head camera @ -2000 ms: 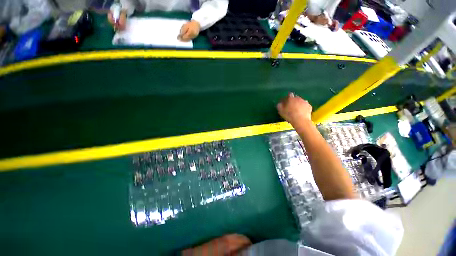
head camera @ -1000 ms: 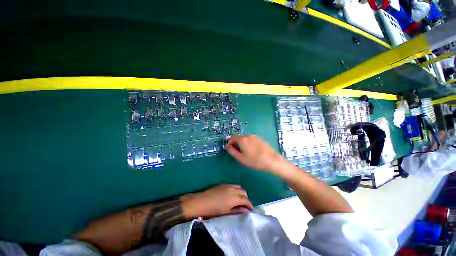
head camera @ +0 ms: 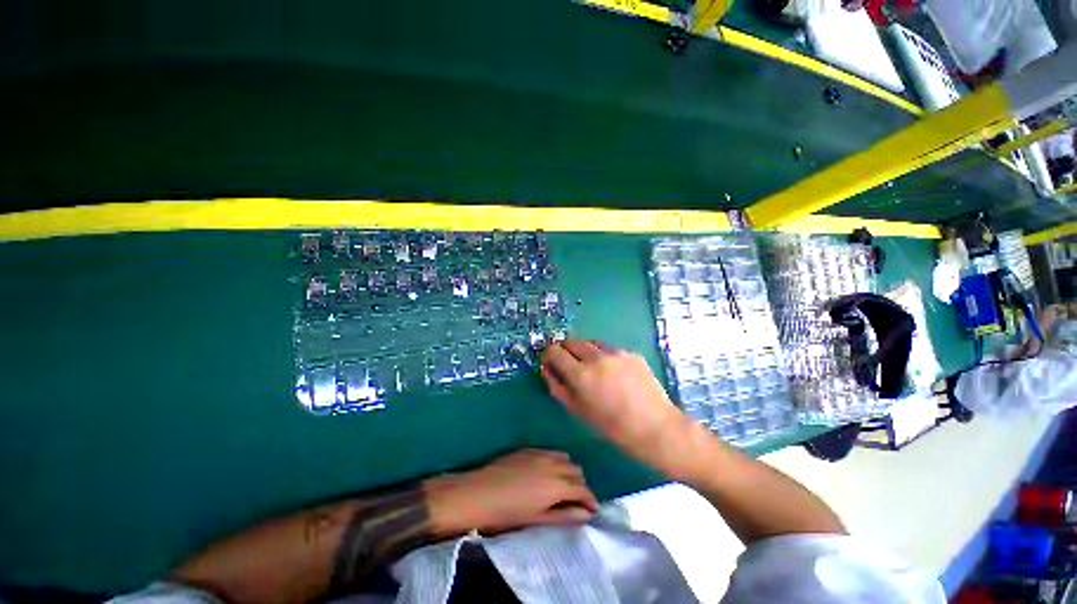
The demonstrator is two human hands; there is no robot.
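Note:
The clear blister tray (head camera: 354, 336) lies on the green bench in front of me, with rows of small dark and silvery modules (head camera: 376, 281) in its upper pockets. My right hand (head camera: 605, 387) is at the tray's right edge, fingertips together over a pocket in the lower right part. A small silvery piece (head camera: 537, 340) shows at the fingertips; whether they still grip it is hard to tell. My left hand (head camera: 528, 486) rests on the bench near my body, its fingers loosely curled, with nothing seen in it.
A whitish tray stack (head camera: 709, 319) with a thin dark stick (head camera: 729, 289) stands to the right. Beyond it is a silvery stack (head camera: 815, 307) with a black strap (head camera: 883, 336). A yellow rail (head camera: 472, 216) and slanted yellow post (head camera: 886, 153) border the conveyor belt (head camera: 354, 106).
My right hand came back from over the belt to the tray, and has since shifted slightly right and down there. The view tilted down. My left hand stays near my body.

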